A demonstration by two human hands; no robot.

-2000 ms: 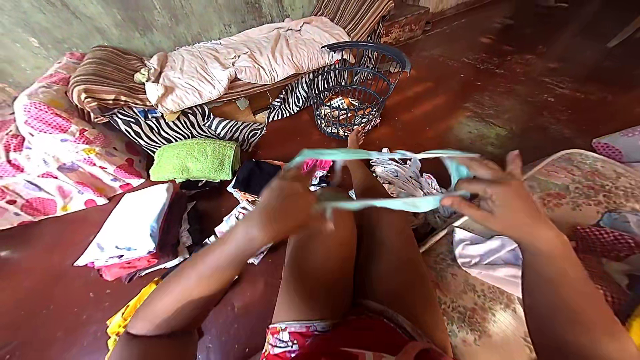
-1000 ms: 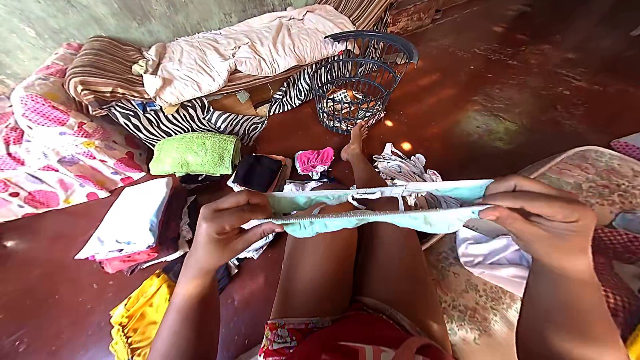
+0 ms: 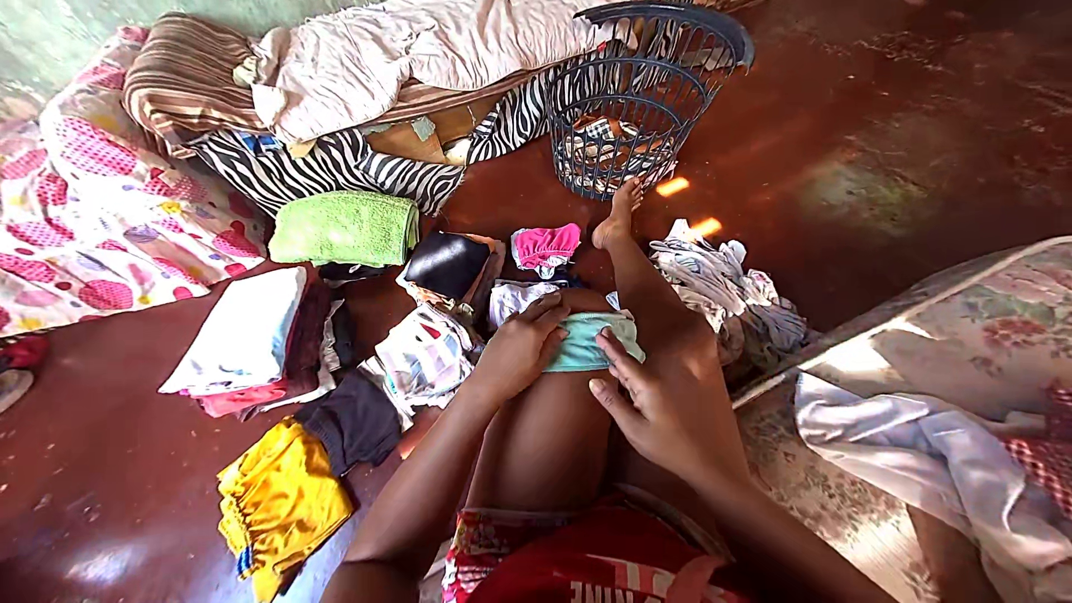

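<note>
A light green cloth garment (image 3: pixel 582 342) lies flattened across my thigh. My left hand (image 3: pixel 523 347) rests over its left end, fingers together, and its grip is partly hidden. My right hand (image 3: pixel 662 402) touches the right end with the fingertips, thumb and fingers apart. Beyond the knee sit a pink garment (image 3: pixel 546 245) and a dark folded garment (image 3: pixel 448 264). White printed clothes (image 3: pixel 425 353) lie left of my left hand. A folded pile with a white cloth (image 3: pixel 247 331) on top and a green towel (image 3: pixel 345 228) stand farther left.
A dark plastic laundry basket (image 3: pixel 645 100) holding clothes stands past my foot. Crumpled light clothes (image 3: pixel 729 289) lie right of my leg. A yellow garment (image 3: pixel 285 502) is on the red floor at lower left. A floral-patterned mattress (image 3: pixel 988 327) bears a white cloth (image 3: pixel 904 452) at right.
The light green garment was stretched between both raised hands. It now lies smaller and flat on my thigh, with the hands lower and closer together.
</note>
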